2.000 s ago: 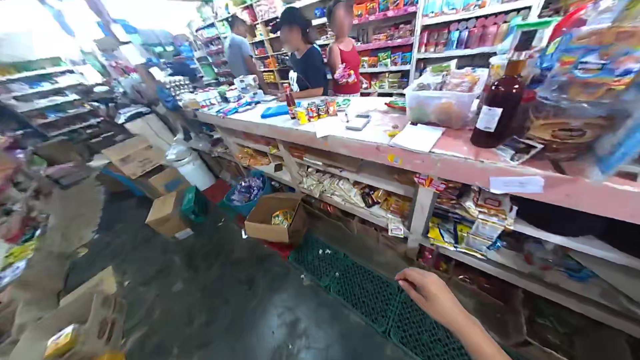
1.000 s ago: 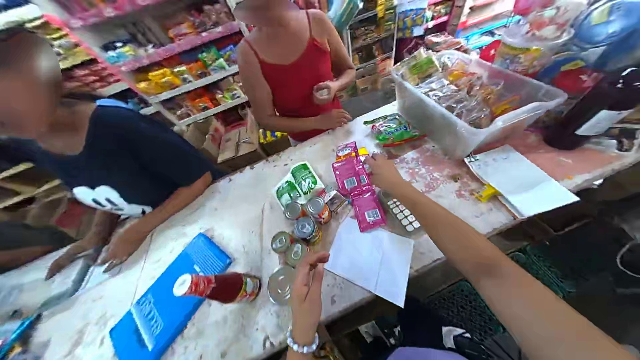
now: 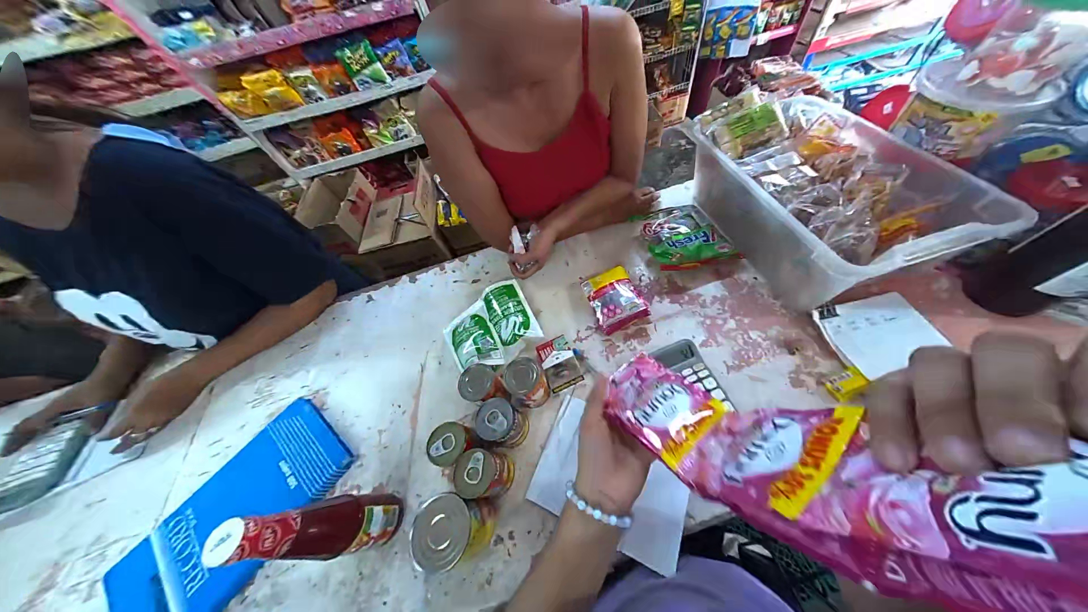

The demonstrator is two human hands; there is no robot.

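Note:
A strip of joined pink Downy sachets stretches between my two hands, close to the camera. My left hand, with a beaded bracelet at the wrist, grips its far left end. Near the right edge my right hand closes over the strip's upper side. Behind the strip lies a calculator, partly covered. White paper rests under my left forearm. Left of that hand stand several food cans. Green-and-white sachets and a small pink-and-yellow packet lie farther back.
A red sauce bottle lies by a blue record book. A clear plastic bin of packets, a dark bottle and a notepad occupy the right. Two people lean on the worn counter across from me.
The pink sachets lay on the counter beside the calculator a second ago; now they are held up between both my hands. My left hand has moved right from beside the cans.

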